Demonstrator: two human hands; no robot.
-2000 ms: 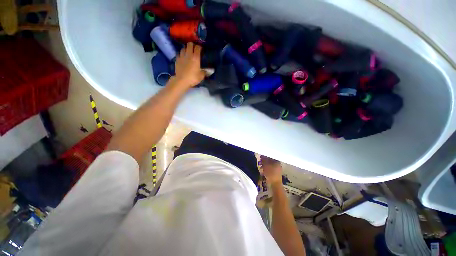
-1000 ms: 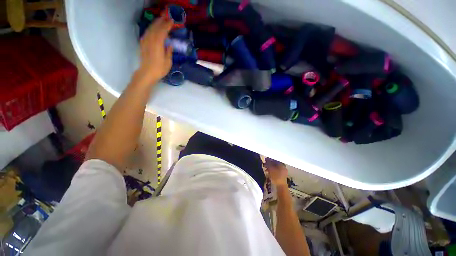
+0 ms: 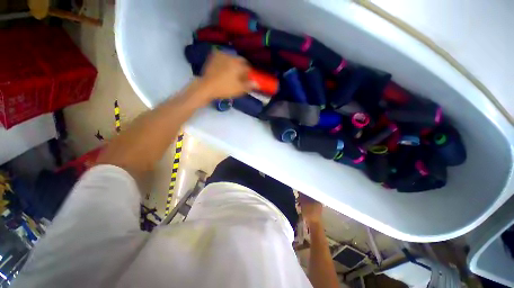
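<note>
Thread cones, mostly black or dark blue with pink, green or blue ends (image 3: 359, 120), lie heaped in a long pale oval tub (image 3: 132, 67). My left hand (image 3: 226, 74) is over the left part of the heap, blurred. It appears closed on the left end of an orange-red thread cone (image 3: 262, 81), which points right; its fingertips are unclear. My right hand (image 3: 309, 207) is low beside the near outer wall of the tub, by my dark trousers. It is small and partly hidden, so its fingers and any contents cannot be made out.
A red-covered box or stack (image 3: 45, 76) stands at the left. Yellow-black floor tape (image 3: 175, 169) runs below the tub. Another pale tub (image 3: 489, 253) shows at the lower right, beside metal frame parts. A white surface borders the tub at the upper right.
My left hand has moved right and down from the tub's upper left, with the orange-red cone. The tub and heap sit further right and lower in view. My right hand has barely moved.
</note>
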